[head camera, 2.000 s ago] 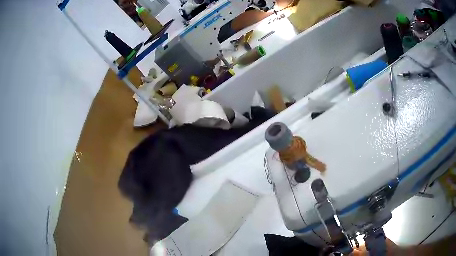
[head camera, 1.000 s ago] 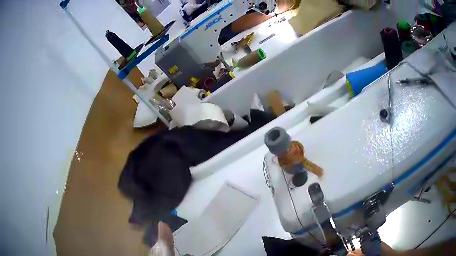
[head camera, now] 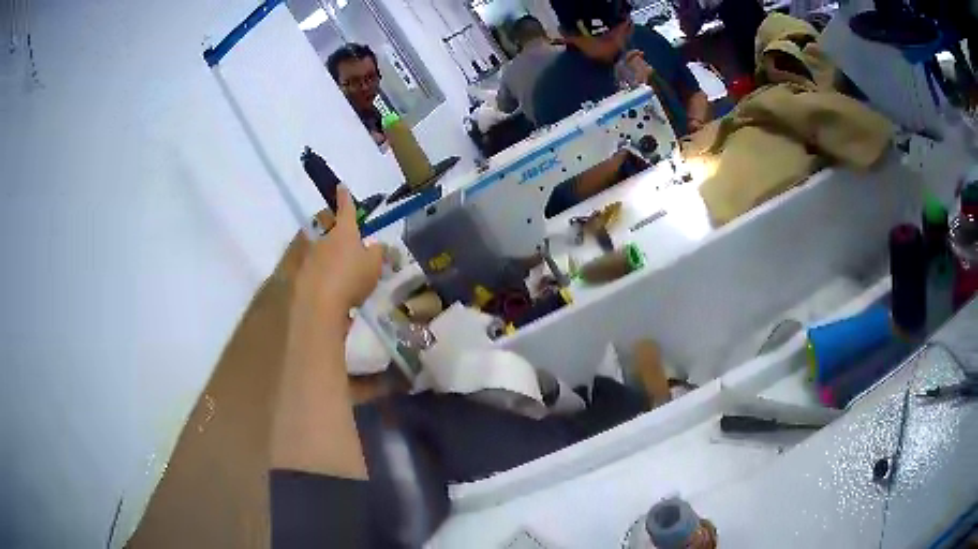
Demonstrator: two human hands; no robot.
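Observation:
My left hand is at the upper left, on an outstretched arm with a dark sleeve. Its fingers point up at the black thread cone on the stand; whether they touch it or hold anything is unclear. My right hand is not in view. The near sewing machine shows only in part at the lower right, with the grey-capped tension post at the bottom edge. Its needle area is out of the picture. Dark fabric lies behind the white tabletop edge, partly hidden by my arm.
A second machine stands beyond a white partition. A person sits at it, near tan cloth. Another person looks through an opening. Blue and dark cones stand at the right. A black tool lies behind the near machine.
The view has tilted up, so the needle area has left the picture. My left hand has gone from the bottom edge beside the dark fabric up to the thread stand.

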